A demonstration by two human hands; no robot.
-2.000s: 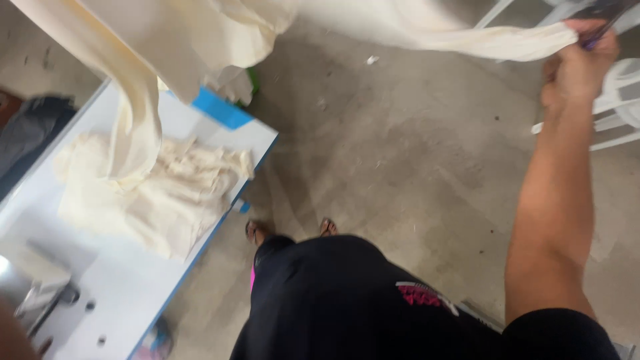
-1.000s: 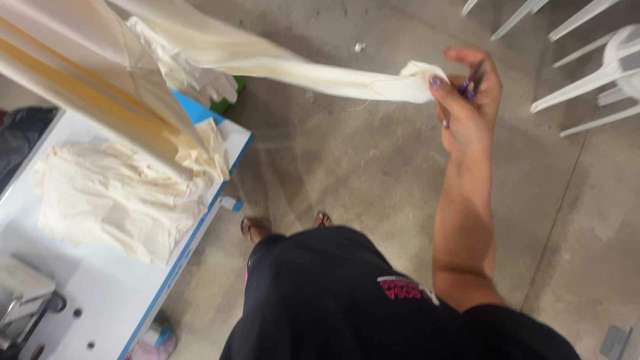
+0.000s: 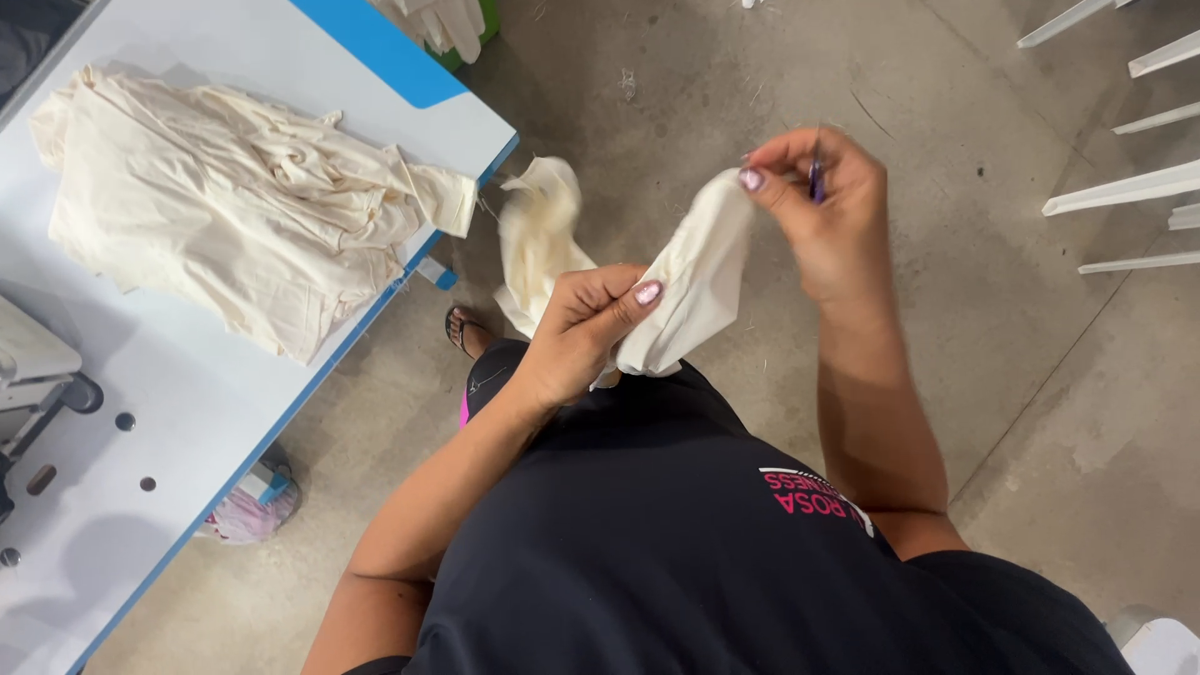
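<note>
Cream fabric [image 3: 698, 272] is bunched in front of my torso. My left hand [image 3: 595, 323] grips its lower part between thumb and fingers, and another length of it hangs blurred beyond that hand. My right hand [image 3: 825, 206] pinches the cloth's upper edge between thumb and fingertip. A small tool with a purple part [image 3: 817, 178] and a thin dark tip sits within the right hand's fingers; its exact kind is hard to tell. To the left, a heap of the same cream fabric [image 3: 225, 206] lies on a white table, one corner hanging over the edge.
The white table [image 3: 216, 412] has a blue edge and holes in its top. Part of a sewing machine [image 3: 33, 366] stands at far left. A green container [image 3: 487, 28] with pale cloth is beyond the table. White chair legs [image 3: 1125, 187] show at right, and a bag [image 3: 253, 511] sits below the table.
My right hand has come in from the far right, where it held out a long stretched strip. My left hand is now in view gripping the cloth. The hanging cloth no longer covers the table.
</note>
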